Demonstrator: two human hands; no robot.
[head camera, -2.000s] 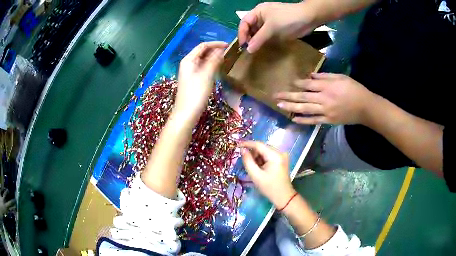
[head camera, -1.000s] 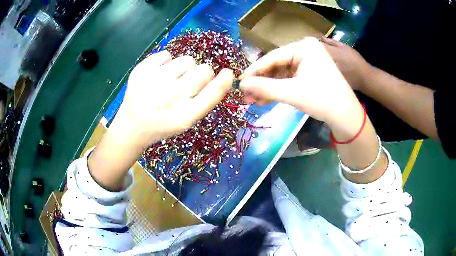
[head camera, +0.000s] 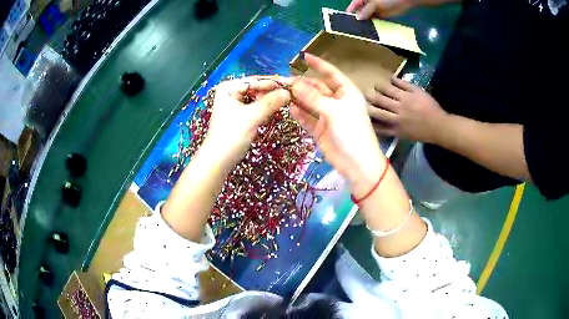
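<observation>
My left hand (head camera: 240, 115) and my right hand (head camera: 330, 115) meet above a big pile of small red-wired components (head camera: 256, 187) on a glossy blue sheet (head camera: 243, 53). The fingertips of both hands pinch a tiny dark wired component (head camera: 285, 86) between them. The fingers hide most of it, so its exact shape cannot be told. My right index finger points up, with the thumb against the left fingertips.
Another person's hand (head camera: 405, 112) rests at a shallow cardboard tray (head camera: 349, 57); their other hand is by a black pad sheet (head camera: 352, 26). Black units (head camera: 131, 83) sit on the green belt (head camera: 106, 134) at left. A parts box (head camera: 81, 296) is at bottom left.
My hands have stayed together and turned, with the right fingers now more upright. The black pad sheet has come into view over the tray, at the other person's hand.
</observation>
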